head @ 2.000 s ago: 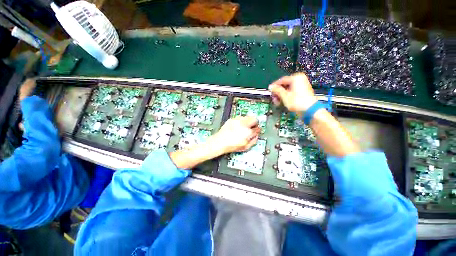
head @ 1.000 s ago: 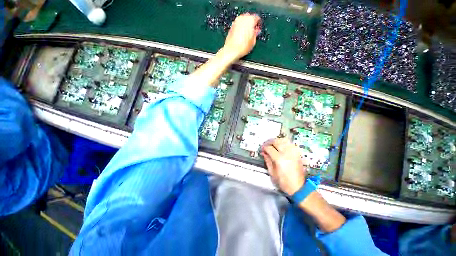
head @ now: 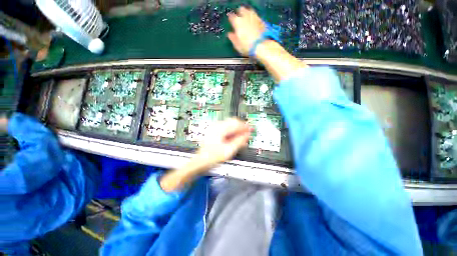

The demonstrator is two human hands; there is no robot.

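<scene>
My right hand [head: 247, 31], with a blue strap at the wrist, is over the loose component pile [head: 208, 19] on the green mat. Its fingers are spread, and whether it holds a part cannot be seen. My left hand [head: 224, 141] is blurred, with curled fingers, above the near edge of the pallets, just left of a bright circuit board [head: 264, 132]. Whether it holds a small part is hidden. The pallet [head: 235, 107] under my hands carries green circuit boards, partly covered by my right sleeve.
A component tray [head: 361, 25] full of dark bits lies behind the rail at the right. A white fan [head: 82, 22] stands at the far left. Other pallets of boards line the conveyor rail [head: 120, 148]. Another worker's blue sleeve [head: 37, 150] is at the left.
My right hand has moved from the boards out to the pile. My left hand has come back from the pile to the near side of the pallets. The camera view has shifted.
</scene>
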